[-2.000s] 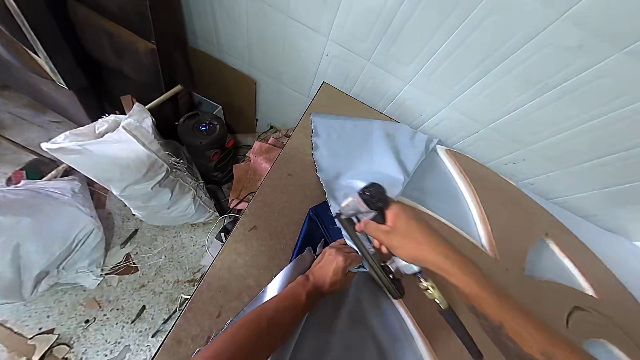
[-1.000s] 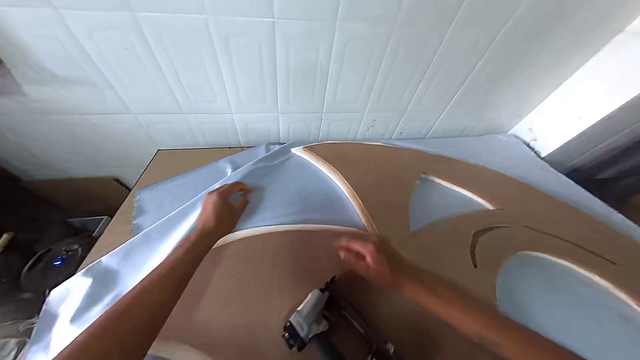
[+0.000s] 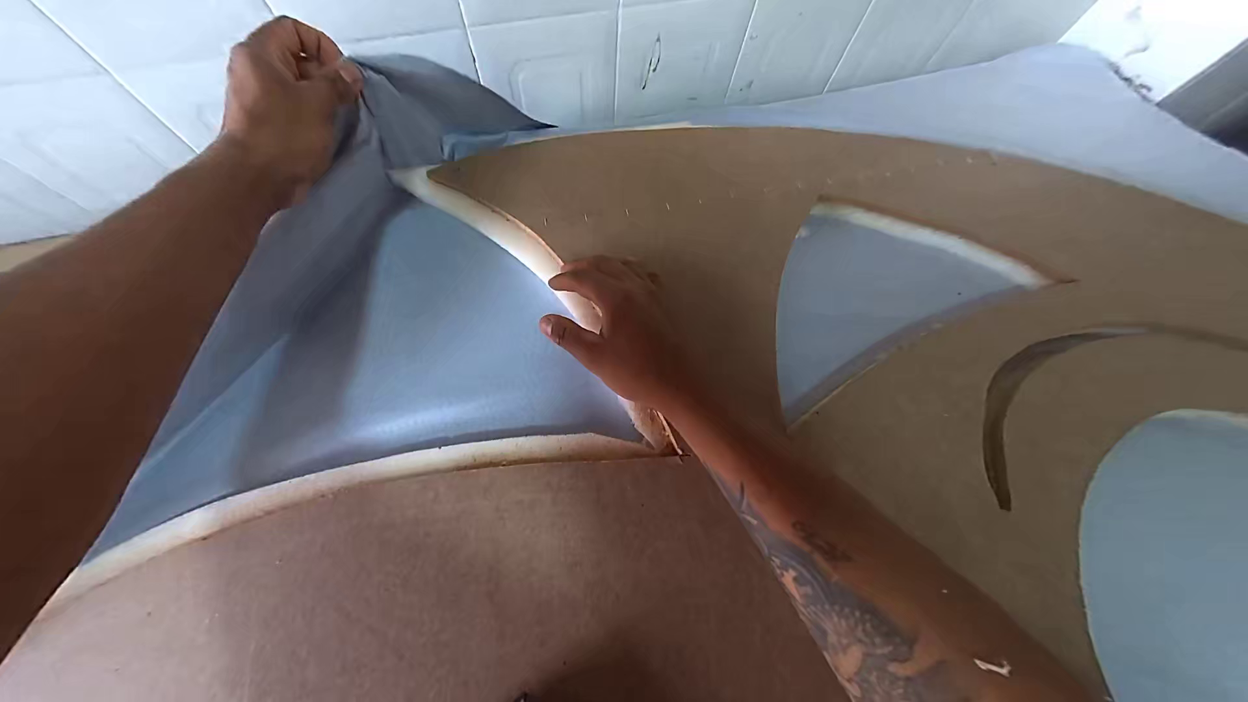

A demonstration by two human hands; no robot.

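Observation:
My left hand (image 3: 288,107) grips a raised edge of blue-grey upholstery fabric (image 3: 419,107) at the upper left, near the wall. Over the foam edge (image 3: 507,229) of a curved cutout rests my right hand (image 3: 619,327), its fingers apart and holding nothing. The fabric shows through the cutouts of a brown fibreboard panel (image 3: 702,195), which carries a row of staples near its upper rim. Pale foam (image 3: 341,480) also lines the lower edge of the large cutout, where the fabric is stretched smooth.
A white tiled wall (image 3: 546,58) stands behind the panel. More fabric (image 3: 955,102) spreads out beyond the panel's far rim. Further right are a triangular cutout (image 3: 877,292), a curved slot (image 3: 1004,419) and a rounded cutout (image 3: 1170,546).
The stapler, in my right hand two seconds ago, lay on the panel a second ago and is out of view now. My left hand has lifted the fabric edge; my right hand has reached the foam edge.

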